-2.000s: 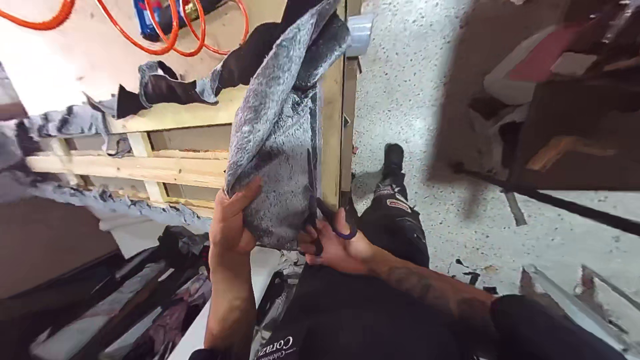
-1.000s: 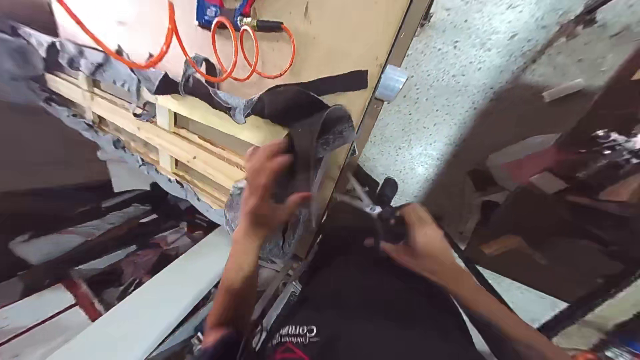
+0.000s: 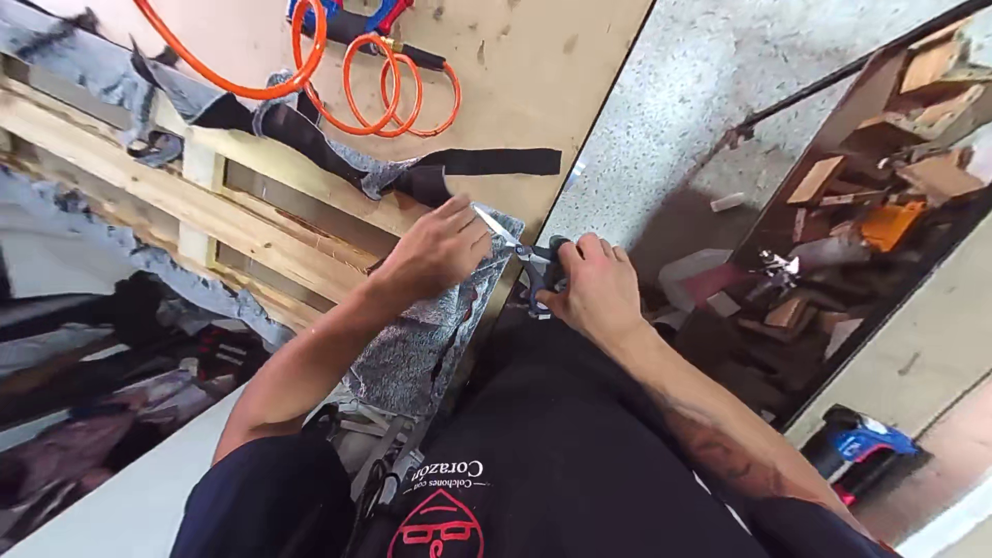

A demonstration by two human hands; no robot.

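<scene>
My right hand (image 3: 597, 287) grips the dark handles of a pair of scissors (image 3: 521, 248), whose blades point up and left toward my other hand. My left hand (image 3: 442, 248) has its fingers bent over the upper part of the grey plush fabric (image 3: 403, 364), near the blade tips. That fabric hangs over the corner of a wooden frame (image 3: 287, 225). Dark and grey fabric edging (image 3: 310, 143) runs along the frame, and a black strip (image 3: 496, 162) lies flat on the board above my left hand.
An orange coiled air hose (image 3: 372, 85) joins a blue and black air tool (image 3: 349, 19) on the board. Wood offcuts (image 3: 814, 180) and scraps fill a dark area at right. Another blue and black tool (image 3: 872, 446) is at lower right. Fabric scraps (image 3: 116, 418) lie at lower left.
The fabric flap that stood folded up over the frame's corner now hangs lower. My left hand has moved to the fabric's upper edge, and the scissors have come up beside it.
</scene>
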